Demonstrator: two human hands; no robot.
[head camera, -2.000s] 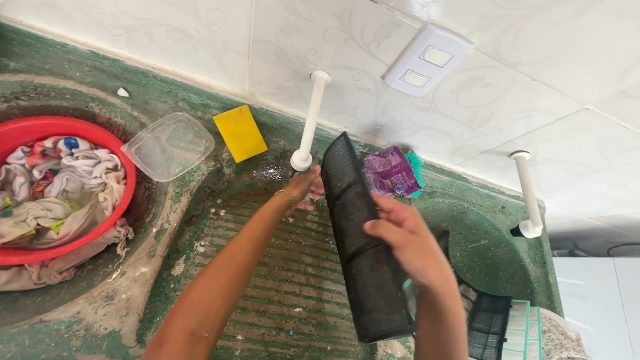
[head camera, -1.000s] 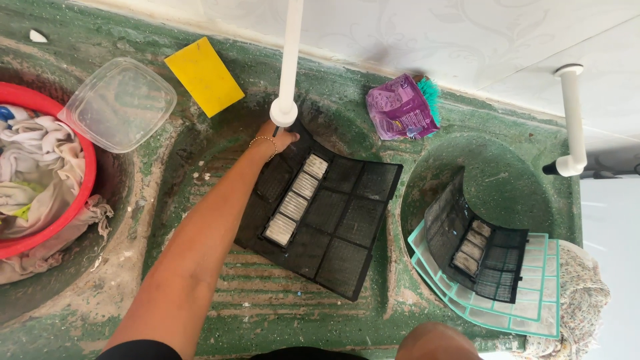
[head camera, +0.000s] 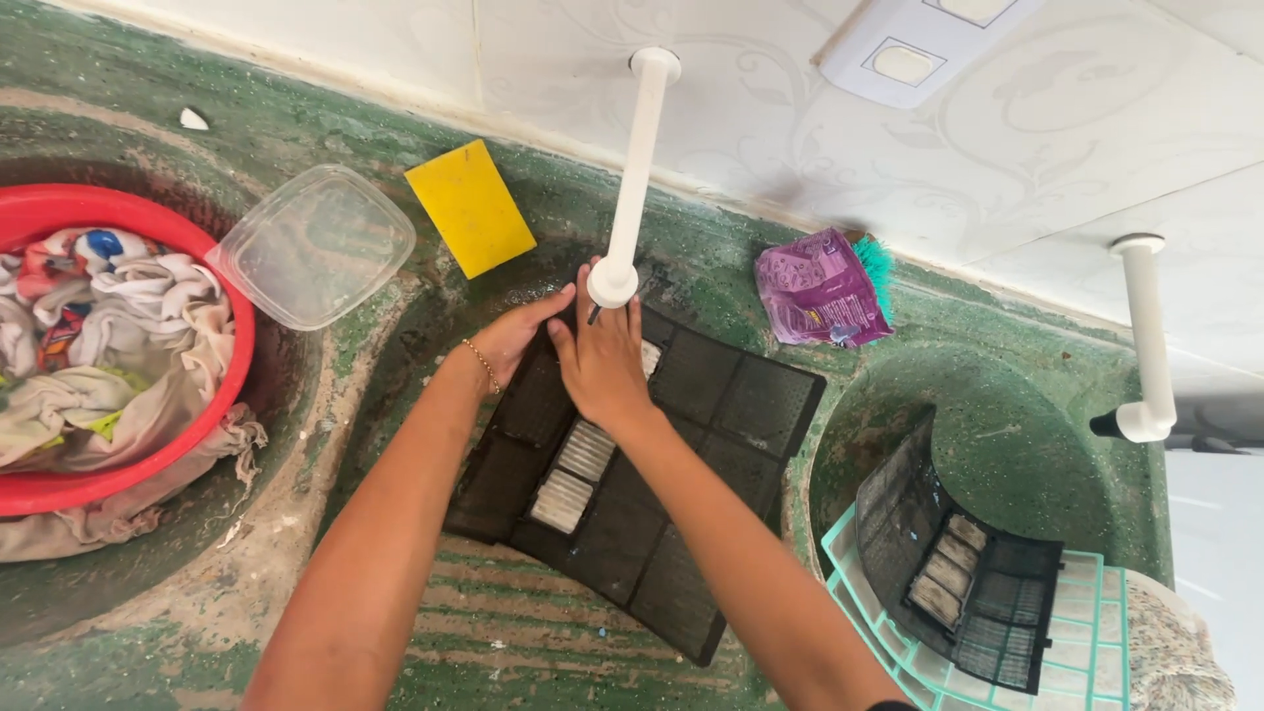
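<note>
A black mesh air filter (head camera: 681, 444) with a row of pale pleated inserts lies on the ribbed washboard of the green stone sink. My left hand (head camera: 513, 336), with a beaded bracelet at its wrist, is beside the filter's upper left edge, below the white spout. My right hand (head camera: 602, 360) rests over the filter's upper part, fingers extended under the mouth of the white pipe spout (head camera: 632, 188). Whether the left fingers touch the filter is unclear. A second black filter (head camera: 953, 573) leans on teal-framed mesh filters (head camera: 1076, 632) at the right basin.
A red basin (head camera: 242, 385) of wet cloths stands at left. Along the back are a clear plastic lid or tub (head camera: 331, 247), a yellow sponge (head camera: 472, 207) and a purple packet (head camera: 820, 291) with a teal brush (head camera: 874, 276). Another spout (head camera: 1145, 336) juts over the round right basin (head camera: 997, 434).
The large black filter, held up two seconds ago, was lying on the washboard one second ago and remains there. My right hand has come to the spout beside my left.
</note>
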